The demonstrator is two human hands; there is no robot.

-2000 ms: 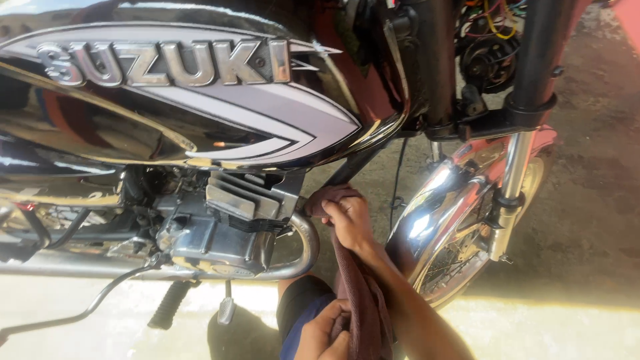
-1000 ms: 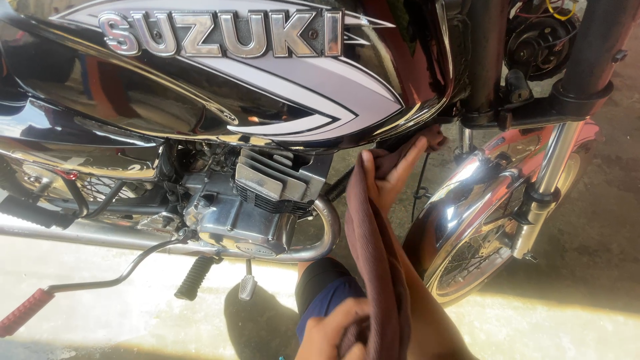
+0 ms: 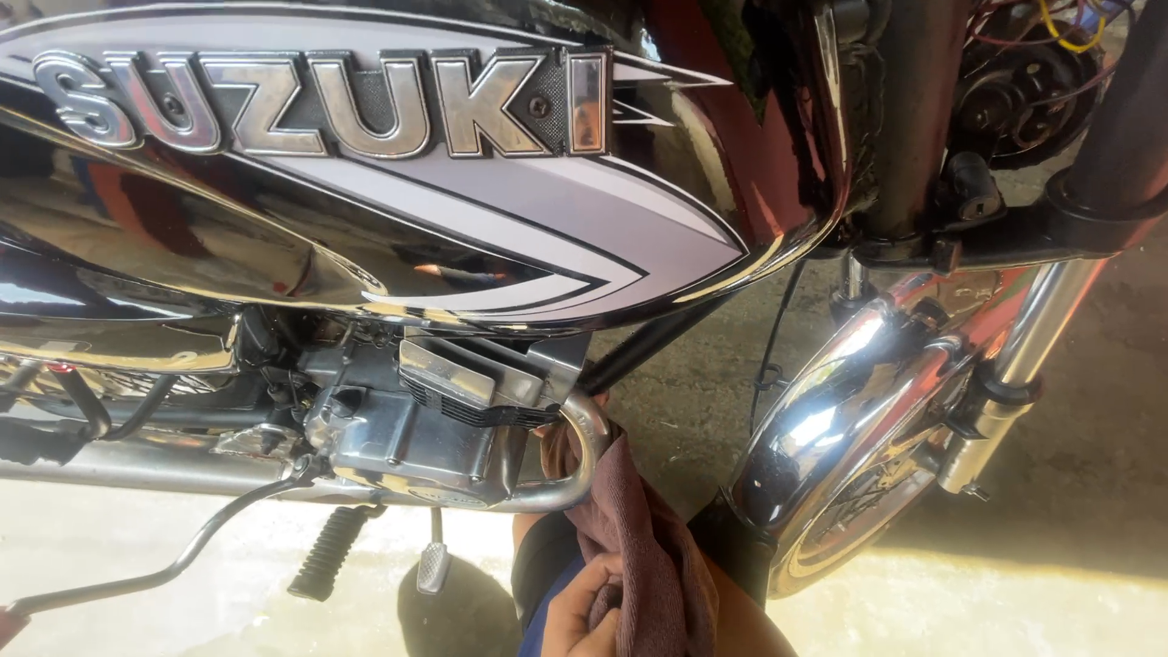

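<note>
A brown cloth (image 3: pixel 630 529) hangs in folds beside the bend of the motorcycle's metal exhaust pipe (image 3: pixel 589 456), and part of it shows behind the pipe. At the bottom, my left hand (image 3: pixel 584 607) grips the lower folds with bent fingers. My right hand (image 3: pixel 599 400) is at the upper end of the cloth, behind the pipe bend; cloth and pipe hide nearly all of it, and its forearm comes up from the lower right. Just left of the bend are the finned cylinder (image 3: pixel 484 379) and the engine case (image 3: pixel 411 447). Above hangs the black Suzuki fuel tank (image 3: pixel 511 219).
The chrome front fender (image 3: pixel 812 429) and wheel stand to the right, by the fork (image 3: pixel 1040 328). Loose wires (image 3: pixel 1068 27) show at the top right. Lower left are the kick lever (image 3: pixel 182 557), a rubber footpeg (image 3: pixel 333 552) and a foot pedal (image 3: pixel 433 568).
My right hand, in front of the frame tube beneath the tank one second ago, has moved down and left behind the exhaust bend with the cloth. My left hand still holds the cloth's lower part.
</note>
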